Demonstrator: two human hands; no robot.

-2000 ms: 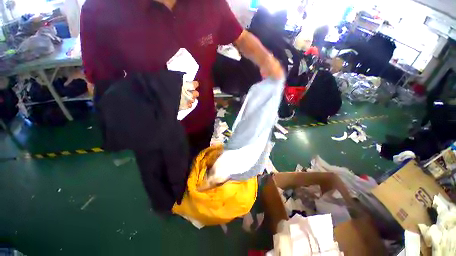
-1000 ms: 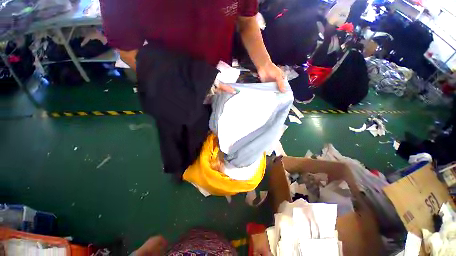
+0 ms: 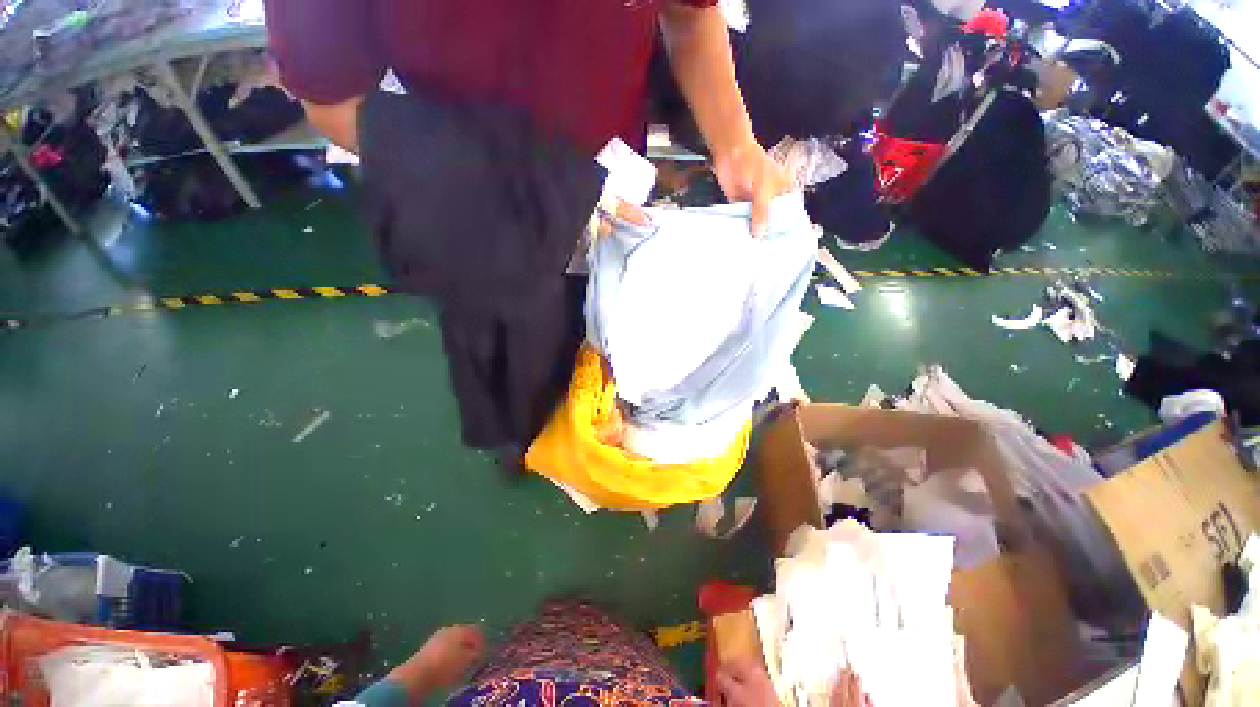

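Observation:
A standing person's hands hold a light blue and white garment piece [image 3: 691,297] spread open above a yellow sack [image 3: 629,463]. Its lower part hangs into the sack. A black garment [image 3: 477,242] hangs over the person's arm, and a small white sheet [image 3: 626,173] is by one hand. My left hand [image 3: 449,653] is low beside my patterned lap [image 3: 574,660], away from the cloth; its fingers are unclear. My right hand [image 3: 748,685] is cut off by the bottom edge beside stacked white pieces [image 3: 864,608]; its grip is unclear.
An open carton [image 3: 1016,615] of scraps stands right of the sack, with another carton [image 3: 1181,518] beyond. An orange-red crate [image 3: 249,677] holds white pieces at lower left. Scraps [image 3: 1071,318] lie on the green floor. Tables and dark bundles [image 3: 984,173] stand behind.
The person's two hands have spread the light blue piece, which earlier hung from one raised hand. The view has tilted down, and my hands and lap have come in at the bottom.

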